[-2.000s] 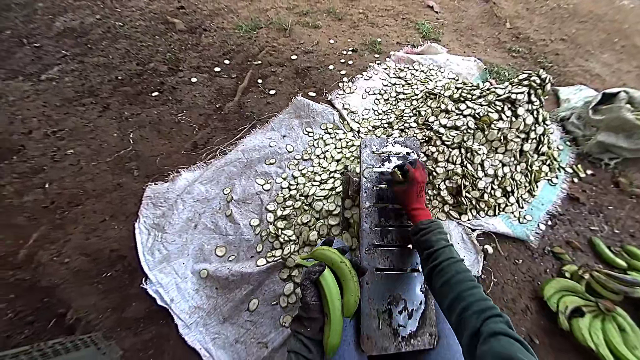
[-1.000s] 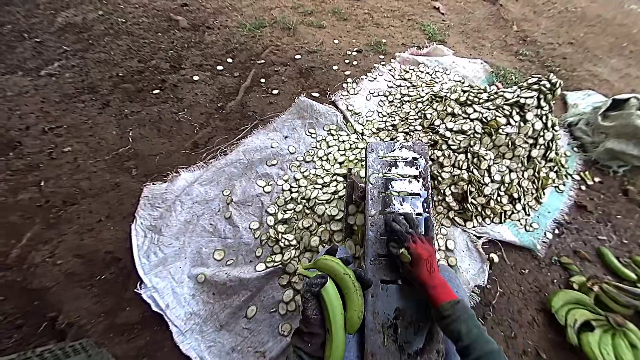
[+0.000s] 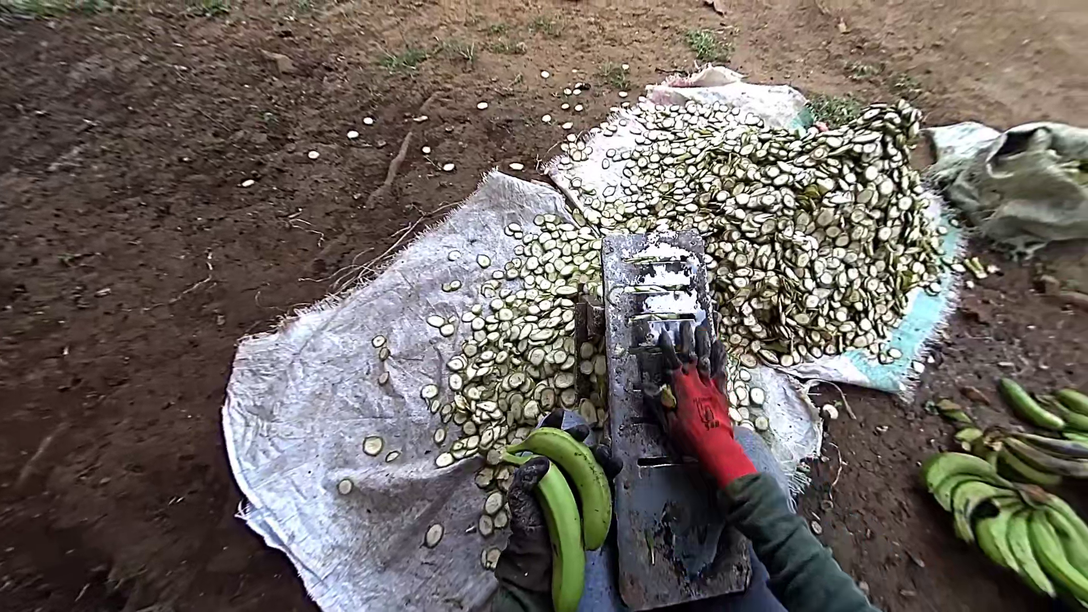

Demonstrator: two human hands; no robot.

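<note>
A long slicing board with several slotted blades lies over my lap, its upper part smeared white. On its middle presses my right hand, in a red and black glove, fingers spread towards the far end; a small yellow-green piece shows at the thumb side, the rest hidden under the palm. My left hand, in a dark dirty glove, holds two green bananas or plantains beside the board's left edge. Round slices lie heaped on the sacking left of the board.
Pale woven sacking covers the ground, with a big heap of slices at the upper right. Green banana bunches lie on the soil at the lower right. A crumpled sack lies at the far right. Stray slices dot the brown earth.
My right hand has moved from the far part of the board down to its middle. My left hand still holds the two green fruits.
</note>
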